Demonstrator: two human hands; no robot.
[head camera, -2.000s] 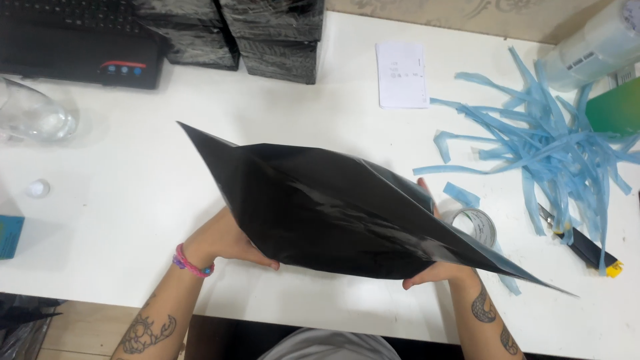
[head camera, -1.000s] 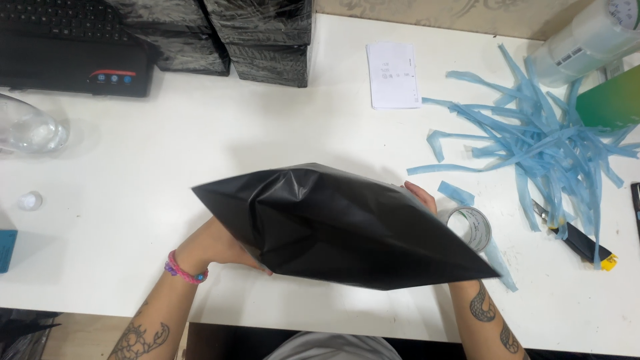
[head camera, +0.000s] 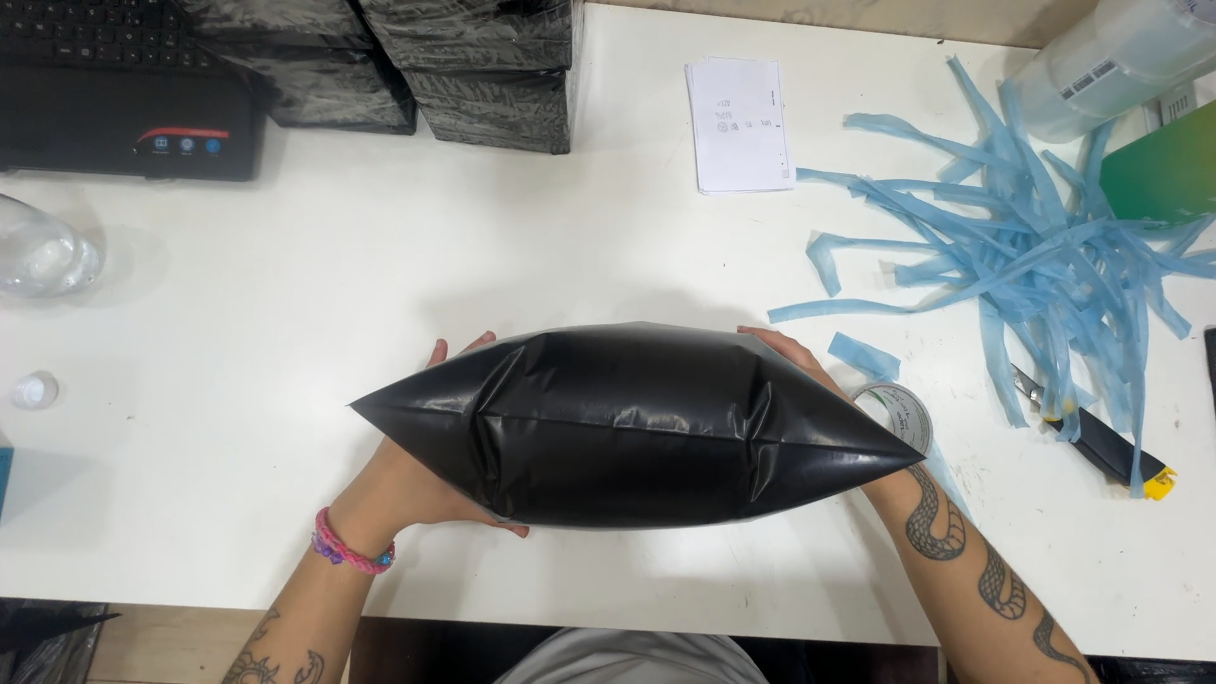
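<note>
A black plastic bag (head camera: 617, 427), bulging, with two pointed corners and a seam across its upper face, is held between my two hands above the white table. My left hand (head camera: 427, 480) grips its left side, with fingertips showing behind and below the bag. Around its right side is my right hand (head camera: 793, 351); the bag hides most of that hand. A roll of tape (head camera: 898, 418) lies beside the bag's right corner, partly covered.
Blue strips (head camera: 1026, 228) lie in a heap at right, with a black-and-yellow utility knife (head camera: 1102, 442) below. Paper slips (head camera: 739, 123), black-wrapped packages (head camera: 494, 85) and a laptop (head camera: 123, 123) are farther back. A clear bottle (head camera: 43, 247) and white cap (head camera: 36, 389) are at left.
The bag has turned in my hands: its dark open mouth faced up two seconds ago, and now a seamed, folded face shows. Its long side lies nearer level across the view.
</note>
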